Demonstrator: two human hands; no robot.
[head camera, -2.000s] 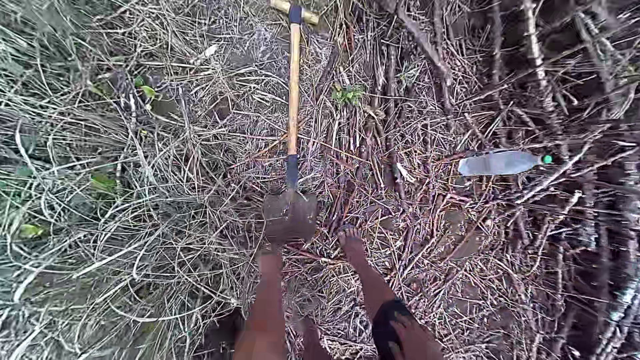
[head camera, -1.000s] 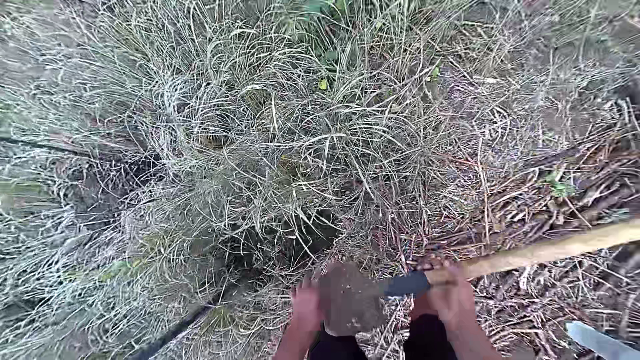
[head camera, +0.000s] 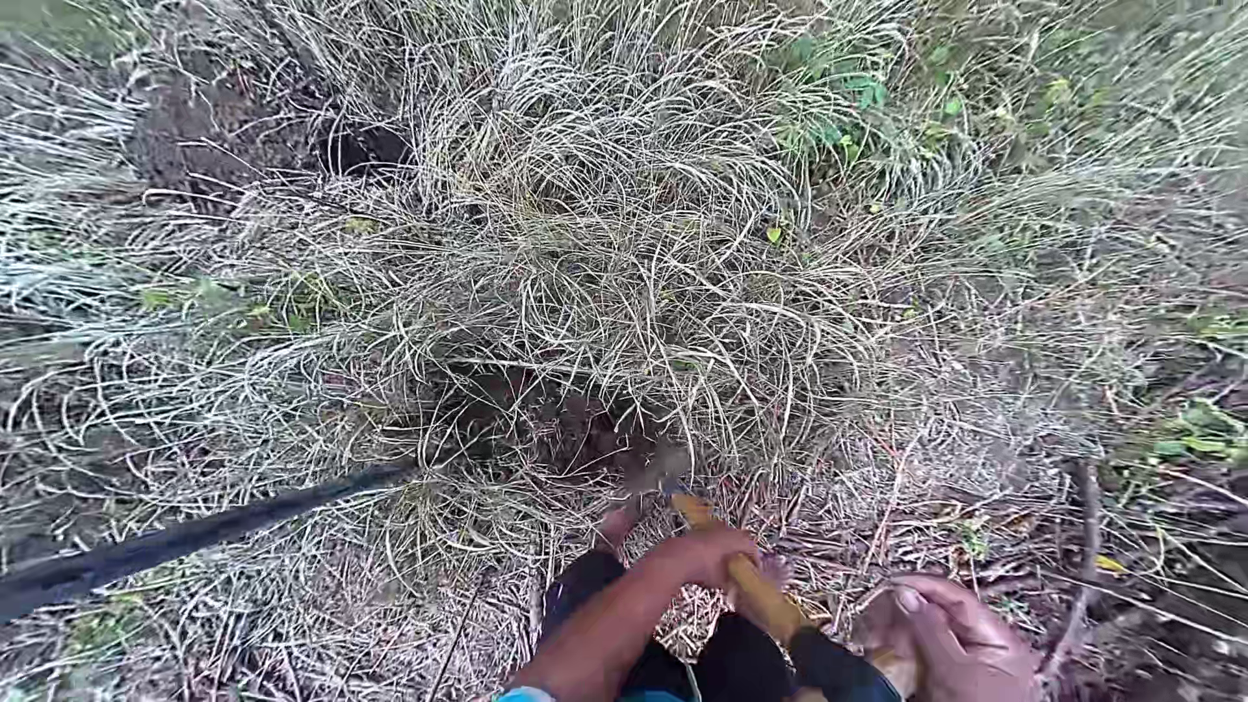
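Observation:
The wooden shaft of a spade (head camera: 770, 604) runs from the lower right up to the middle, with a dark sleeve near its grip end. My left hand (head camera: 717, 556) is closed around the shaft, low down near the blade. At the T-shaped grip end, my right hand (head camera: 951, 634) is wrapped around the wooden grip, its thumb on top. The blurred metal blade (head camera: 655, 468) meets a dark hollow of loose soil (head camera: 575, 429) beneath overhanging dry grass; how deep its edge sits is hidden.
A dark pole or pipe (head camera: 205, 526) slants in from the left edge. Thick dry grass (head camera: 624, 253) surrounds the hollow. Bare feet (head camera: 616, 526) stand just below it. Twigs and a branch (head camera: 1084, 556) lie at right, and bare soil (head camera: 214, 136) shows at upper left.
The spade first stood upright in view with no hand visible on it, then lay across my hands, and now points blade-first into the hollow. The plastic bottle has left view as the view shifted.

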